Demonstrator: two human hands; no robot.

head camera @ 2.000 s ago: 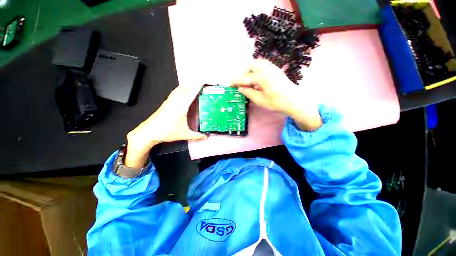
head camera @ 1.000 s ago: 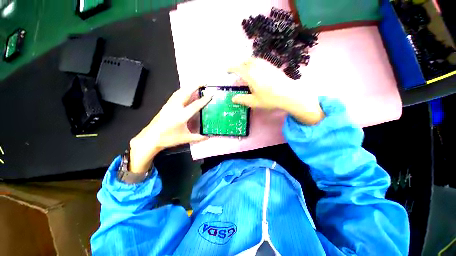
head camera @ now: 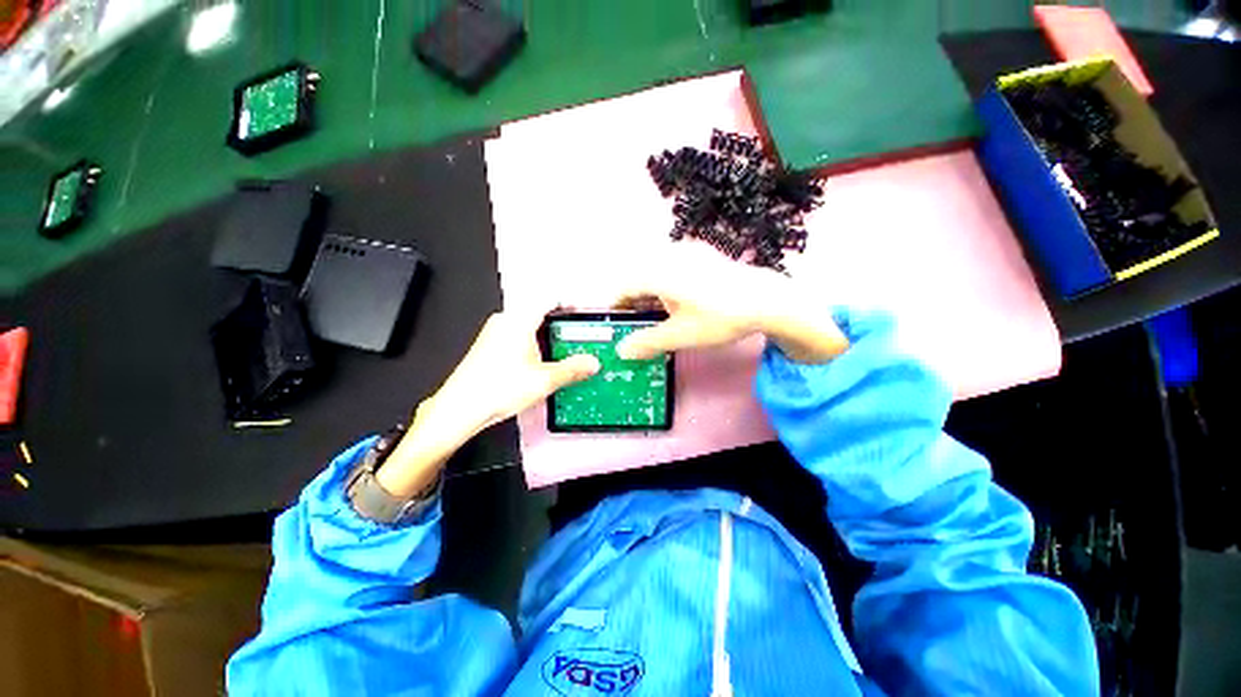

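Observation:
A green circuit board (head camera: 613, 395) lies face up inside a black square housing (head camera: 610, 430) near the front edge of the pink mat (head camera: 939, 232). My left hand (head camera: 506, 368) grips the left side of the housing, its thumb on the board. My right hand (head camera: 708, 316) is at the top right, thumb on the board and fingers behind the far edge. The fingertips behind that edge are partly hidden. A loose heap of black comb-like strips (head camera: 735, 198) lies on the mat beyond my right hand.
Black housings (head camera: 361, 293) and an open shell (head camera: 266, 354) stand left of the mat. A blue parts box (head camera: 1041, 204) of black strips is at right, a green block (head camera: 864, 82) at the mat's top. The green belt (head camera: 354, 82) carries board-in-case units (head camera: 272, 106).
The view has tilted up, showing more of the belt. Both thumbs now lie on the board; my right fingers have moved behind its far edge.

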